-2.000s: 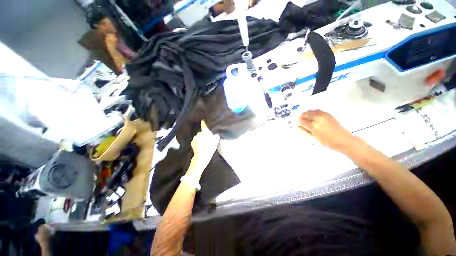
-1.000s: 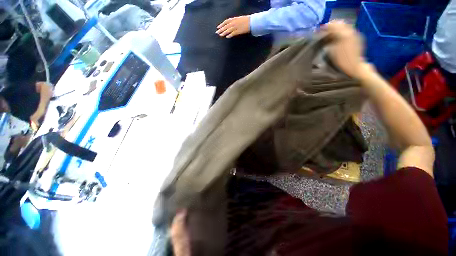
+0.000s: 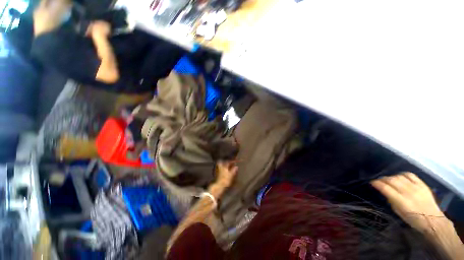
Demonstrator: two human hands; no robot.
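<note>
A large heap of brown-olive garment cloth (image 3: 178, 127) lies below the table edge at the centre, with a broad flatter part (image 3: 259, 132) spread to its right. My left hand (image 3: 225, 175), with a pale bracelet on the wrist, is at the heap's lower right side, its fingers closed on the cloth. My right hand (image 3: 409, 193) is at the right beside the table edge, fingers apart, with no cloth seen in it. The picture is blurred.
The white table (image 3: 346, 66) fills the upper right, with small items on a tan board (image 3: 239, 25). A red stool (image 3: 114, 142) stands left of the heap. A blue crate (image 3: 147, 205) and striped cloth (image 3: 112, 223) lie lower left. A dark-clad person (image 3: 76, 51) is upper left.
The view has swung from the machine and the floor on the right to the heap on the left. The cloth stretched between my hands is no longer seen; my right hand is now empty.
</note>
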